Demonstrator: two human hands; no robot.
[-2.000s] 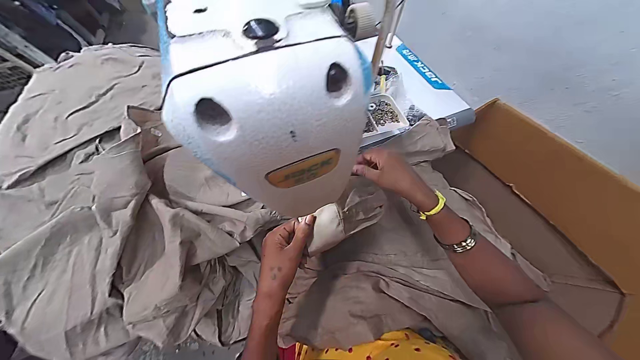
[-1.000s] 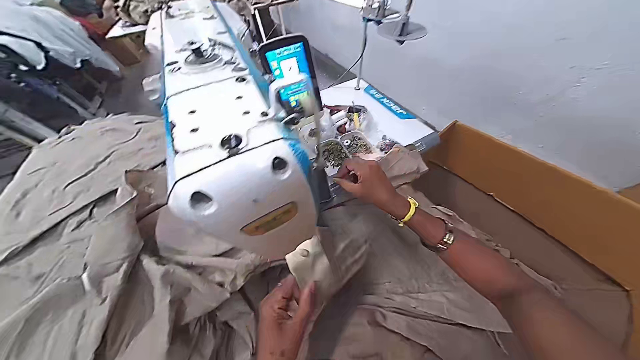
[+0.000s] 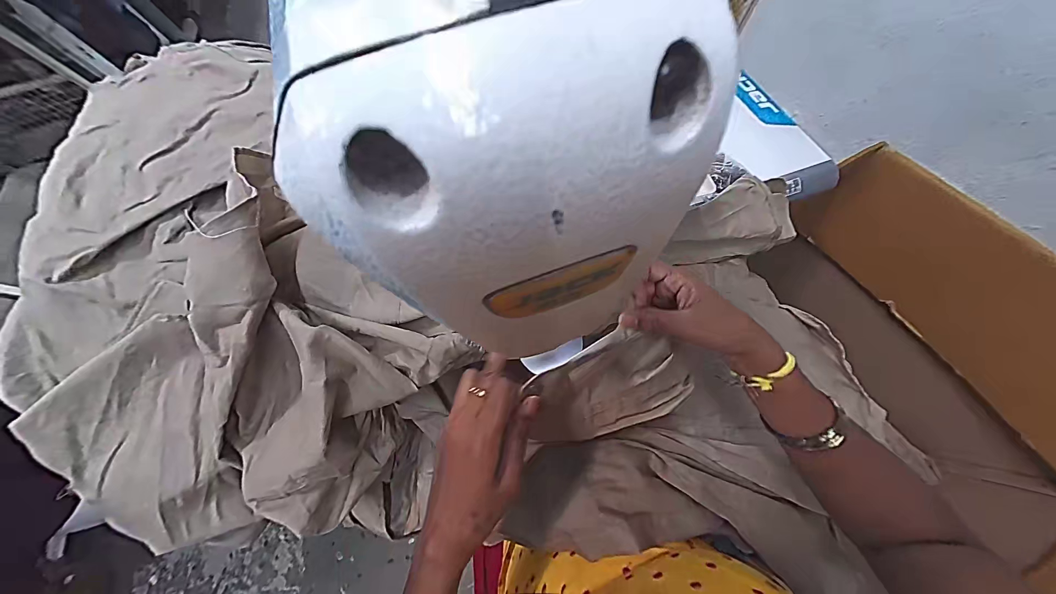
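Note:
The white head of a Jack sewing machine (image 3: 511, 165) fills the upper middle and hides its needle area. My left hand (image 3: 483, 445), with a ring on one finger, lies at the head's lower edge, fingertips beside the tan fabric (image 3: 610, 396); whether it grips the cloth is unclear. My right hand (image 3: 681, 313) pinches an edge of that fabric between thumb and fingers, at the head's right side. The edge runs taut between both hands. A yellow band and a metal bracelet circle my right wrist.
A large heap of tan cloth (image 3: 148, 305) spreads over the left side. A cardboard box wall (image 3: 932, 289) borders the right. Behind the head stand a white and blue machine part (image 3: 775, 148) and small items in a tray, partly hidden. A yellow spotted garment (image 3: 635, 569) covers my lap.
The view has moved much closer to the machine head. My left hand has gone from the pale cloth piece to the head's lower edge. My right hand has left the small-parts tray and holds fabric.

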